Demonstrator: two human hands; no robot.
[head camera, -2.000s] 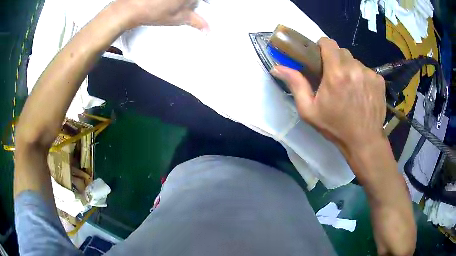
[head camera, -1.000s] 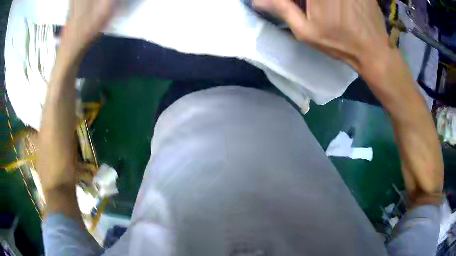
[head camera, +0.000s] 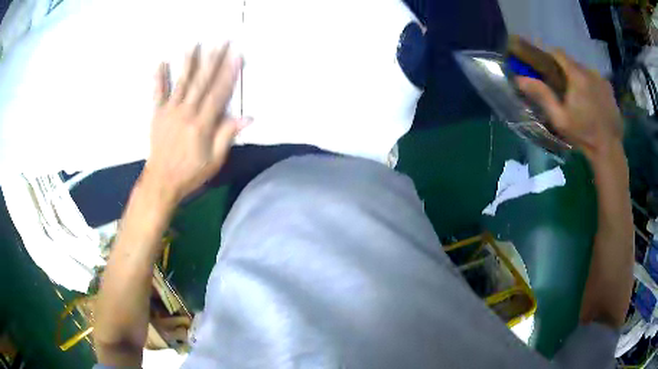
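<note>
A large white garment panel (head camera: 317, 79) lies spread over the navy pressing table (head camera: 454, 79), very bright. A thin dark line runs down it near its middle, and a curved cut-out at its right end shows navy beneath. My left hand (head camera: 189, 133) rests flat on the panel left of that line, fingers spread, holding nothing. My right hand (head camera: 577, 101) grips the steam iron (head camera: 505, 90) by its brown handle at the right. The iron is clear of the panel, tilted and blurred, with its metal soleplate showing.
Draped white pieces (head camera: 58, 230) hang at the left edge. A yellow-framed basket (head camera: 509, 277) stands below the table at right, another (head camera: 162, 303) at lower left. White scraps (head camera: 523, 186) lie on green at right. A pale sheet (head camera: 552, 25) is at upper right.
The panel now lies wider across the table, with its cut-out end at the right. My left hand has come down onto it. The iron has moved right, off the cloth.
</note>
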